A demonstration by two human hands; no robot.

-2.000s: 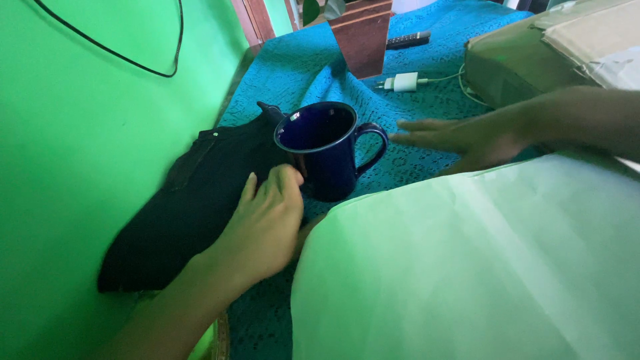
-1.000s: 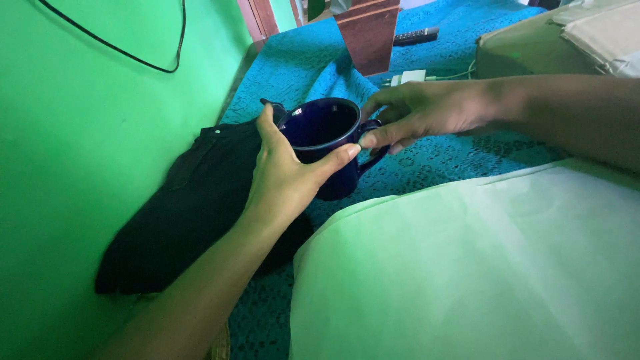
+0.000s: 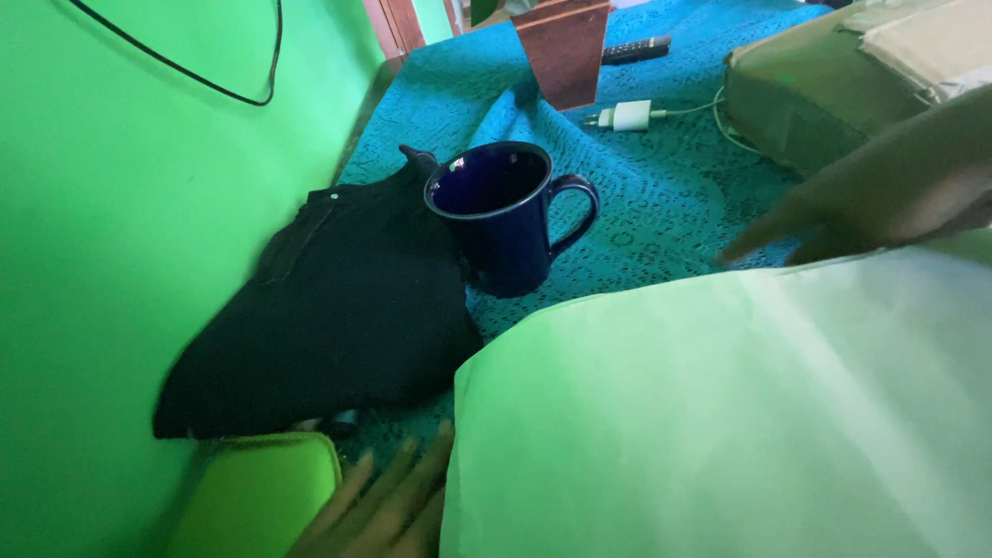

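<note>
A dark blue glazed mug stands upright on a blue lace-patterned cloth, its handle pointing right. Neither hand touches it. Against its left side lies a folded black garment. My left hand is at the bottom edge, fingers apart and blurred, beside the left edge of a large pale sheet. Over at the right, my right hand is blurred above the sheet's far edge, fingers extended and holding nothing that I can see.
A cardboard box stands at the back right, near a white charger plug with its cable. Behind the mug are a brown tapered planter and a black remote control. A yellow-green padded item lies lower left, beside the green wall.
Both hands have let go of the mug. My left hand has moved down to the bottom edge, and my right hand has moved away to the right.
</note>
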